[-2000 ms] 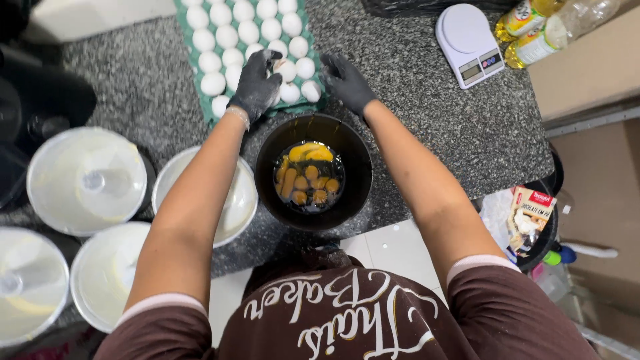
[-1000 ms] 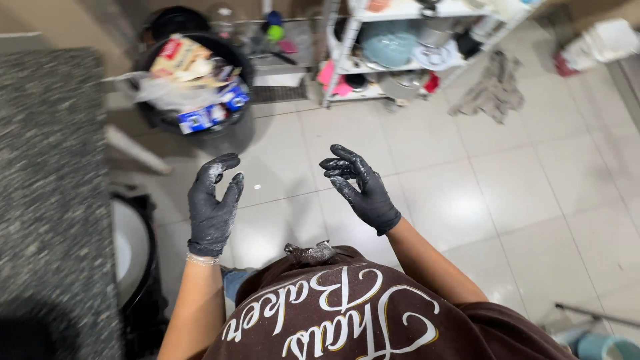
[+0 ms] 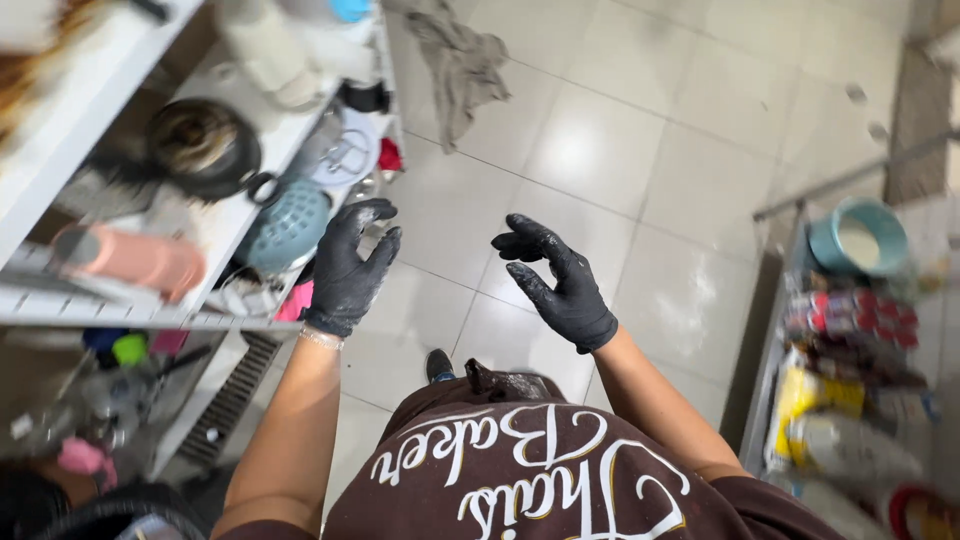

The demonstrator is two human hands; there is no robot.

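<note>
Both hands wear black gloves smeared with a whitish residue and are raised over the tiled floor (image 3: 442, 315). My left hand (image 3: 349, 270) has its fingers curved and apart, with nothing in it; in the picture it is beside a blue perforated plastic colander (image 3: 289, 225) on the shelving. To the right, my right hand (image 3: 559, 285) is likewise empty, thumb and fingers spread, its palm turned toward the left one. A brown apron (image 3: 510, 465) bearing writing covers the body below them.
White shelving (image 3: 217, 255) at left holds a pink container (image 3: 131, 259) and a dark round pan (image 3: 202, 146). A grey cloth (image 3: 461, 71) lies on the floor. Another shelf at right carries a light-blue container (image 3: 859, 236) and packages. A floor drain grate (image 3: 232, 397) is at lower left.
Two seconds ago my left hand was at the egg tray and my right beside it; both have since left the counter. The view has swung from the counter to the floor and shelves.
</note>
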